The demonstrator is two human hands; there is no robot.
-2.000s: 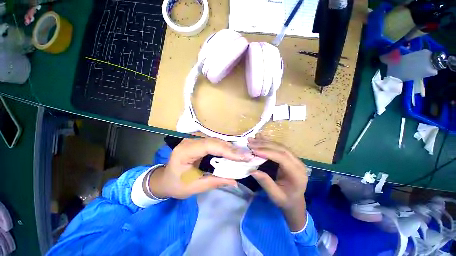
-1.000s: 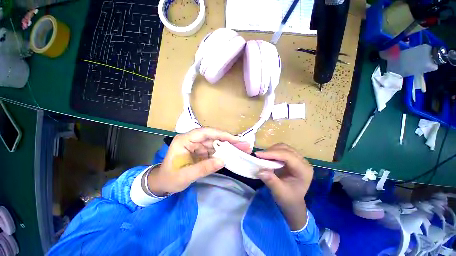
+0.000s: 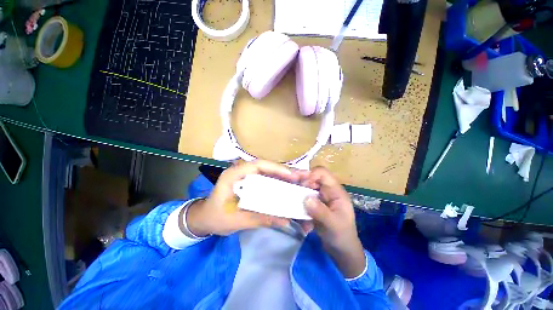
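Note:
A small white elongated piece (image 3: 274, 196), with a small hole near its left end, is held in front of my body, just below the bench edge. My left hand (image 3: 227, 203) grips its left part from above and below. My right hand (image 3: 332, 212) holds its right end, with the thumb on its face. White headphones (image 3: 227, 112) with pink ear cushions (image 3: 308, 82) lie on the tan board (image 3: 379, 166), the band towards me and the cups away. The lower edge of the band is close behind my fingers, partly hidden.
A black gridded mat (image 3: 142, 72) and yellow tape roll (image 3: 59, 41) are left. White tape (image 3: 233, 29), a printed sheet (image 3: 297, 18) and black screwdriver (image 3: 401, 54) are at the back. White squares (image 3: 361, 133) and a blue tray (image 3: 500, 118) are right; headphones (image 3: 449, 249) are piled lower right.
The white piece has been turned so that its broad face shows, and it has moved slightly left. My right hand has moved left with it. The headphones on the board stay in place.

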